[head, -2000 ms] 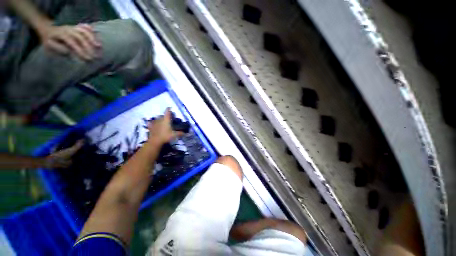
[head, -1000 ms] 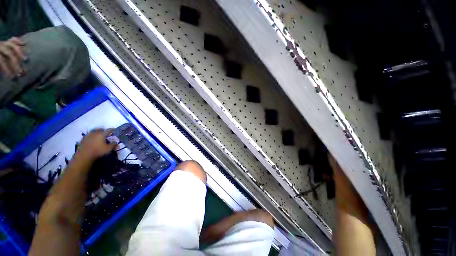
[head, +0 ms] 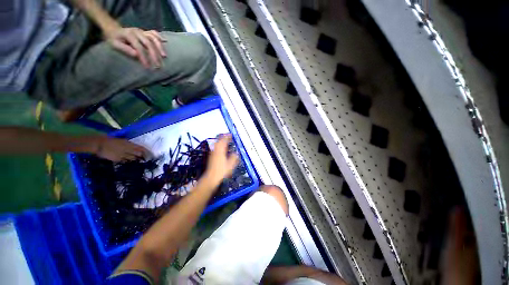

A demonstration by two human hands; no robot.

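A blue bin [head: 94, 206] sits low in front of me, with black power adapters [head: 237, 177] along its right side and more at its left. Thin black cords [head: 181, 161] tangle across the middle, over a white liner [head: 164, 136]. My left hand [head: 222, 160] is in the bin at the right wall, over the adapters; the blur hides whether it grips one. My right hand [head: 459, 236] is a dark, blurred shape inside the rack at the lower right; its fingers and anything in them cannot be made out.
A coworker's hand [head: 120, 149] reaches into the bin from the left; another hand [head: 139, 45] rests on a knee. Perforated rack shelves [head: 335, 100] with black squares and chipped rails run down the right. Stacked blue bins [head: 53, 239] stand at the lower left.
The view has swung left. My left hand has moved along the adapters to the bin's right wall. My right forearm, plain at the shelf a second ago, now shows only dimly. The coworker's reaching hand is plainly visible.
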